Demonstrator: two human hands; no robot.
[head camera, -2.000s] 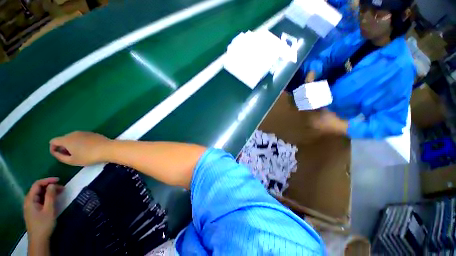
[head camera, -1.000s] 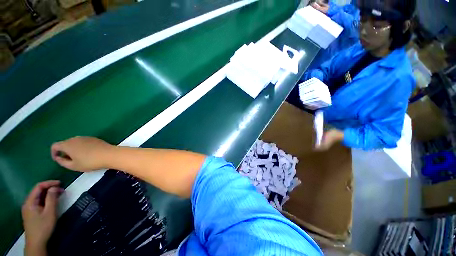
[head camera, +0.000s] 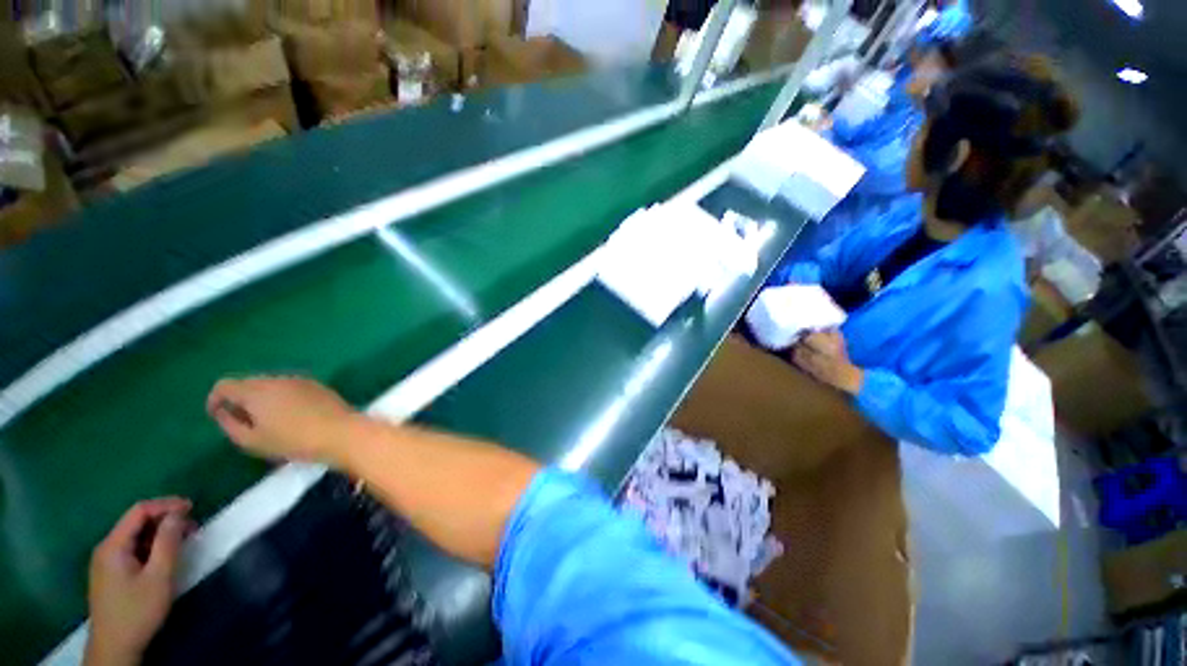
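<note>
A fanned batch of slim black parts (head camera: 293, 586) lies on the dark green bench at the lower left, blurred, with small light tips along its right side. My left hand (head camera: 137, 566) is at the white rail beside the batch, fingers curled; I see nothing in it. My right hand (head camera: 271, 414) is over the green conveyor belt, loosely curled, its forearm crossing the white rail above the batch. A small dark spot shows inside the curl of its fingers; whether it holds anything I cannot tell.
An open brown carton (head camera: 833, 520) with a heap of small white pieces (head camera: 703, 507) stands right of the bench. White boxes (head camera: 664, 260) stand at the belt's edge. A person in a blue smock (head camera: 944, 325) holds small white boxes (head camera: 791, 315). Brown cartons (head camera: 221, 78) line the far side.
The view has tilted up and shifted, showing more cartons behind the belt. My hands keep nearly the same pose. The other person's hands have come together at the small white boxes.
</note>
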